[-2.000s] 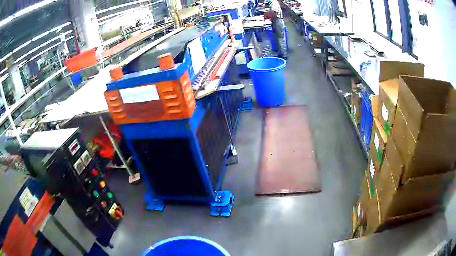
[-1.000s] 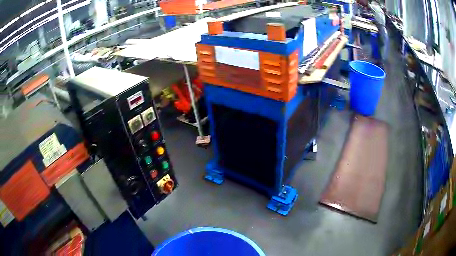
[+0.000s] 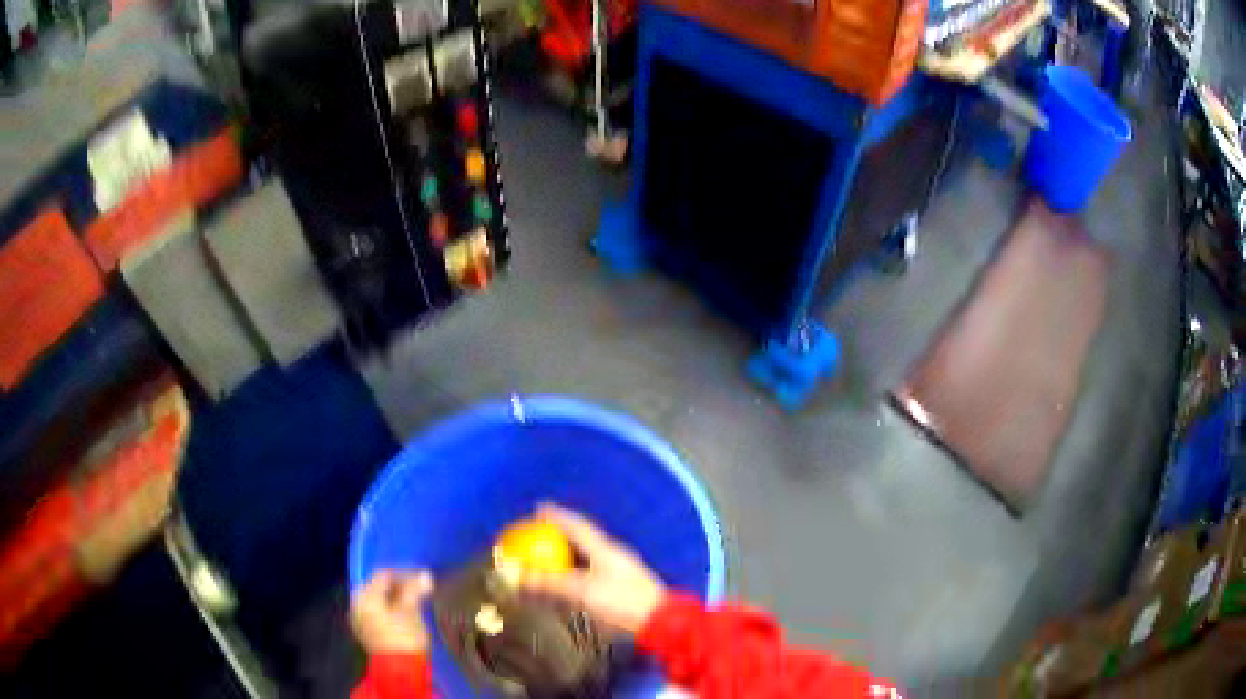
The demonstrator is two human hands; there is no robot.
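Note:
A round orange fruit (image 3: 536, 549) is in my right hand (image 3: 601, 574), held over the blue waste bin (image 3: 656, 478) at the bottom centre. My left hand (image 3: 392, 610) is over the bin's left rim, fingers bent close together; blur hides whether it holds anything. A small pale bit (image 3: 488, 621) shows over the bin below the fruit. Dark, unclear contents lie inside the bin. Both forearms have red sleeves.
A black button panel (image 3: 435, 178) stands beyond the bin, with a blue and orange machine (image 3: 738, 178) to its right. A brown mat (image 3: 1018, 355) lies on the grey floor. Another blue bin (image 3: 1080, 137) stands behind it. Orange and blue equipment is at left.
The view has swung down and left towards the near bin, which now shows much more. Both hands and the orange fruit have come into view.

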